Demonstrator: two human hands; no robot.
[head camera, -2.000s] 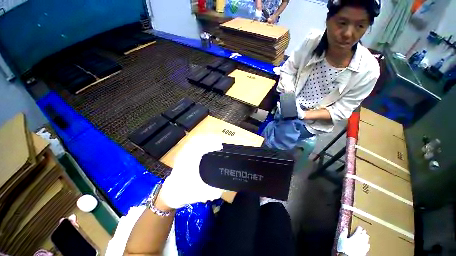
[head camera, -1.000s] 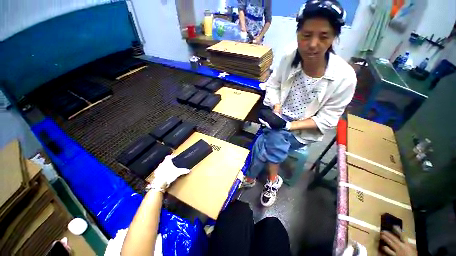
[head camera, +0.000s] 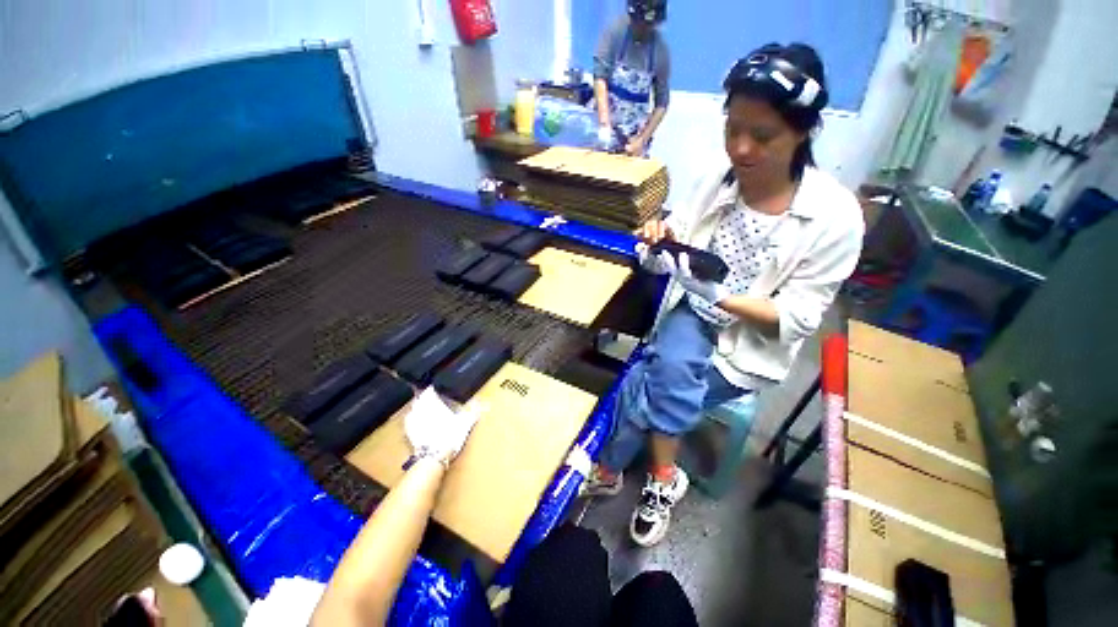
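Observation:
My left hand (head camera: 439, 429), in a white glove, rests at the carrier board's upper left, fingers apart and holding nothing. It is beside the near end of a black printed housing (head camera: 472, 370). That housing lies last in a row of several black housings on the tan cardboard sheet (head camera: 521, 453), with faint grey print on their faces. The sheet lies at the near edge of the conveyor mesh belt (head camera: 245, 331). My right hand is not in view. Another black housing (head camera: 922, 594) stands on the transfer bench (head camera: 901, 429) at the lower right.
A seated person (head camera: 760, 233) holds a black housing beyond the belt's right edge. Another person stands behind a cardboard stack (head camera: 595, 172). More boards with housings lie on the belt. Blue plastic sheeting (head camera: 245, 453) and cardboard piles (head camera: 74, 527) are at left, near a white lid (head camera: 182, 562).
The housing first held up before me now lies on the board against the row, released from my left hand. The white glove and bare hand at the bench have left view; a housing remains there.

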